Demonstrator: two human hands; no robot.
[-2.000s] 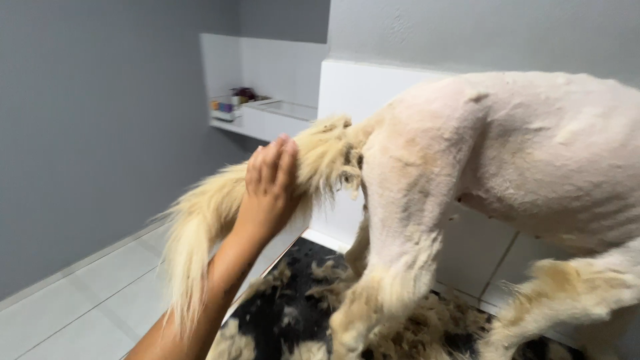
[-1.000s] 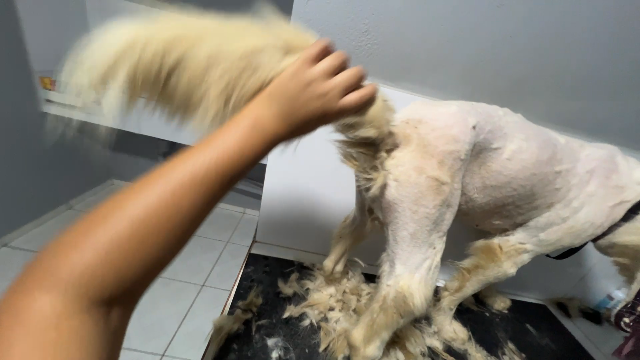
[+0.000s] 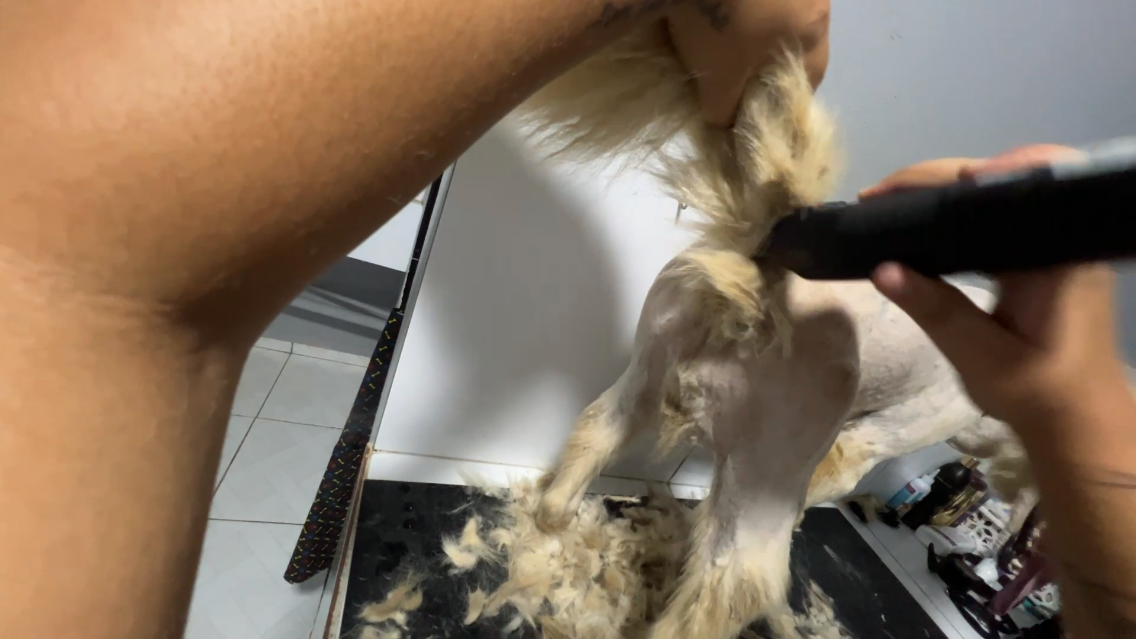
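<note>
My left hand [image 3: 754, 53] is closed around the dog's long-haired tail [image 3: 621, 98] and holds it up, my forearm crossing the upper left of the view. From the right, my right hand [image 3: 1021, 328] grips a black electric hair clipper [image 3: 958, 226], whose head touches the fur at the tail's base. The dog [image 3: 772, 399] stands with its rear toward me, its hind legs and flank cut very short. Longer fur remains around the tail base and on the feet. The clipper's blade is hidden in the fur.
Cut fur [image 3: 586, 568] lies in a pile around the hind feet on the black grooming table mat [image 3: 408, 515]. Bottles and grooming items [image 3: 950, 497] stand at lower right. A white panel [image 3: 506, 355] is behind the dog, and a tiled floor [image 3: 293, 444] lies at left.
My right hand has come into view with the clipper, which now touches the tail's base. My left hand still holds the tail, now raised higher. The view has moved closer behind the dog.
</note>
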